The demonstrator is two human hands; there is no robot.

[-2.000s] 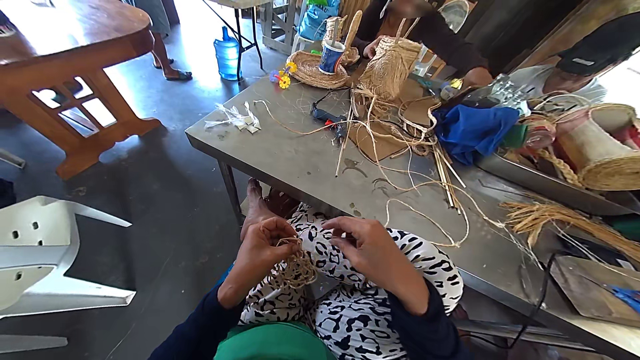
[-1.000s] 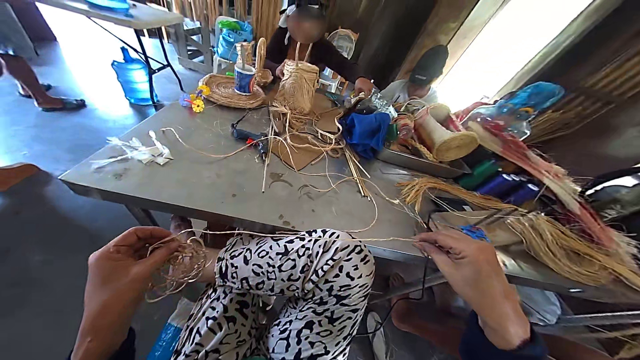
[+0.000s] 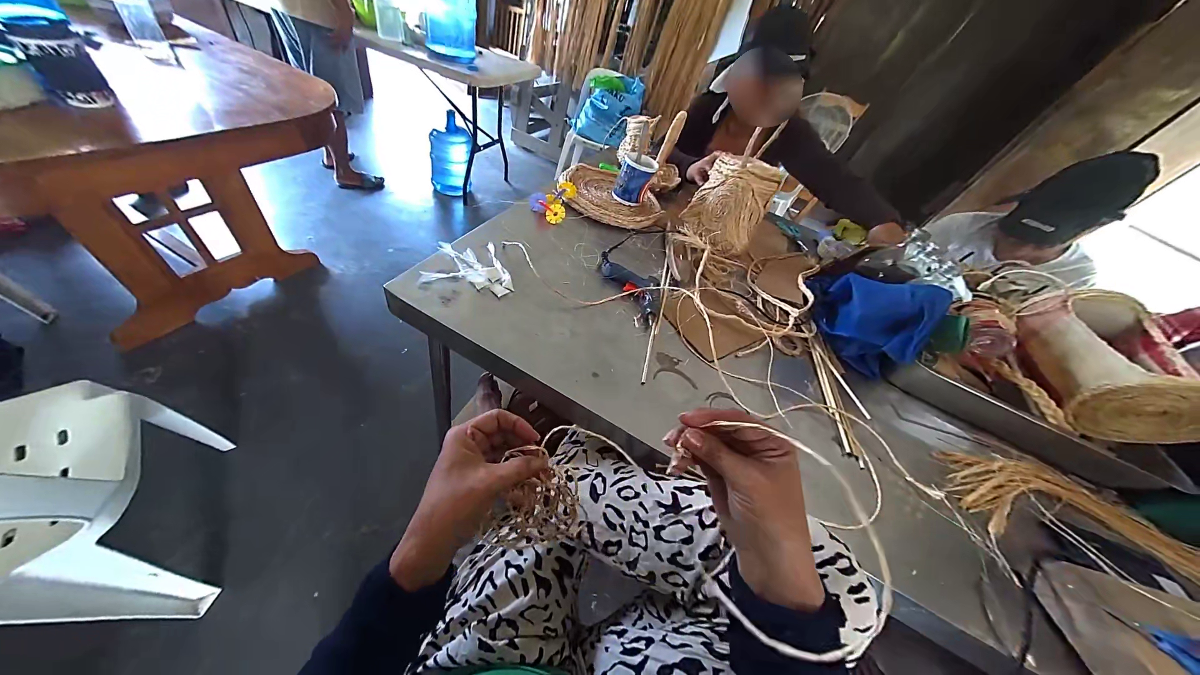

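My left hand pinches a strand at the top of a tangled, netted bundle of natural fibre cord, which hangs over my patterned trousers. My right hand grips a pale fibre cord between thumb and fingers. From this hand the cord loops out to the right and down past my wrist. A thin length of it spans the short gap between my hands. Both hands are above my lap, before the edge of the grey table. Exactly how the cord lies inside my fingers is hidden.
On the table are white scraps, a glue gun, loose cords and sticks, a blue cloth and a woven basket at a co-worker's hand. Another person sits at the right. A white plastic chair and wooden table stand left.
One second ago my hands were wide apart with the cord stretched between them; now they are close together and the cord loops beside my right wrist. The view has swung left.
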